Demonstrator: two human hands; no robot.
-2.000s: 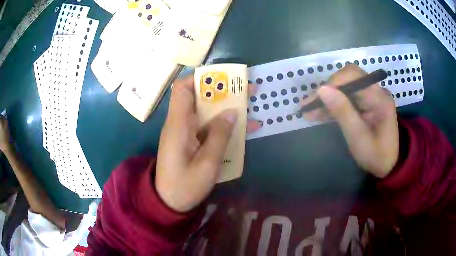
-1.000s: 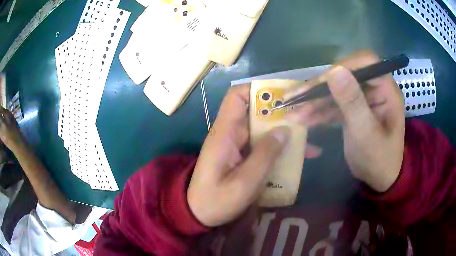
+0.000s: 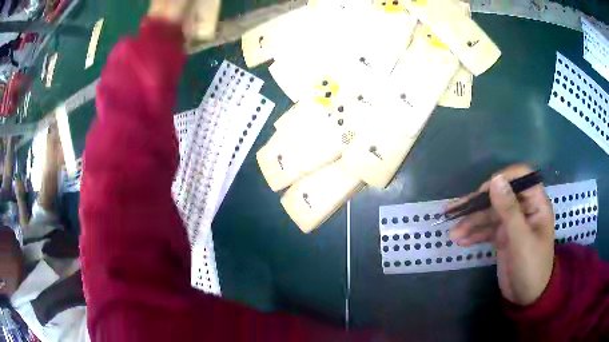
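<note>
My right hand (image 3: pixel 517 230) holds dark tweezers (image 3: pixel 491 198), their pale tip over the upper left part of a white lens sheet (image 3: pixel 437 260) with rows of black dots. Whether the tip touches a dot is unclear. My left arm reaches to the top left. My left hand (image 3: pixel 170 8) is at the upper edge, blurred and partly cut off, beside a cream back cover (image 3: pixel 204 19); its fingers on the cover are hard to make out.
A stack of cream back covers (image 3: pixel 394 127), some with yellow camera areas, lies top centre. Overlapping dotted sheets (image 3: pixel 224 133) lie left, partly behind my sleeve. More dotted sheets (image 3: pixel 582 93) lie upper right. Another person's arm (image 3: pixel 50 167) is at the left. A pale line (image 3: pixel 348 267) crosses the bench.
My left hand has moved from the centre to the top left with the cover. My right hand has moved from the cover back over the lens sheet. The view has shifted.
</note>
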